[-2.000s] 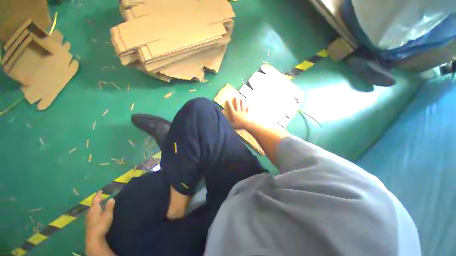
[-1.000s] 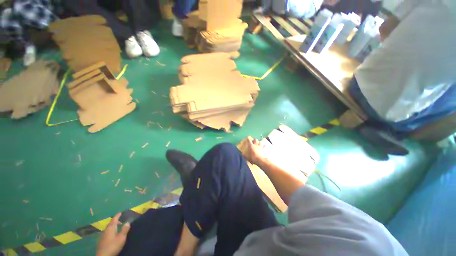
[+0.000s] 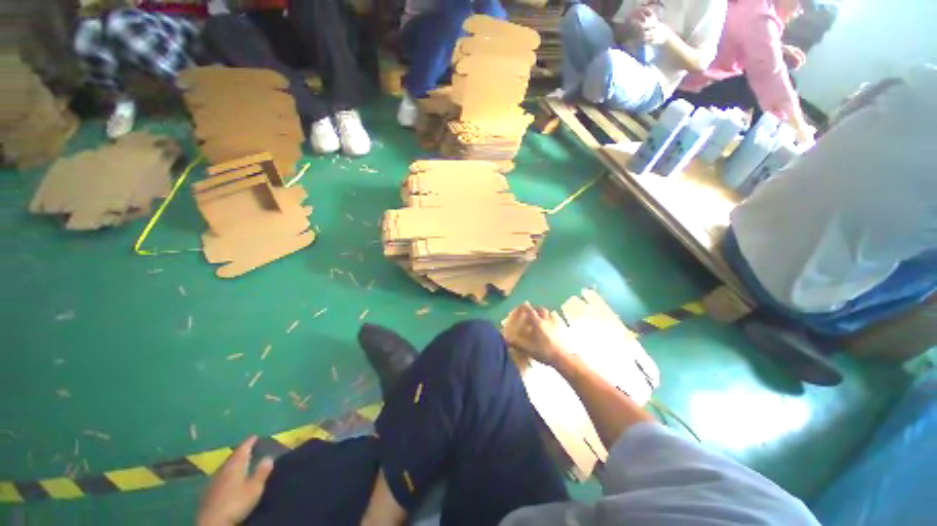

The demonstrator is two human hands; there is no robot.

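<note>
Flat tan die-cut blanks lie on the floor beside my right knee, partly washed out by glare. My right hand is at their near left edge with its fingers curled on the cardboard; my forearm crosses over them. My left hand rests beside my left leg at the bottom, cut off by the picture's edge, fingers apart and empty. An uneven stack of blanks sits in front of me. A partly folded box stands open to its left.
Further blank piles lie at the far left and a tall one behind the stack. Seated people line the back. A wooden pallet holds pale packages at right, beside a person in grey. Hazard tape crosses the floor; trimmings are scattered.
The view has tilted up, so people and pallet show more. My right hand has gone from spread fingers on the blanks to fingers curled at their edge. My left hand stays beside the leg.
</note>
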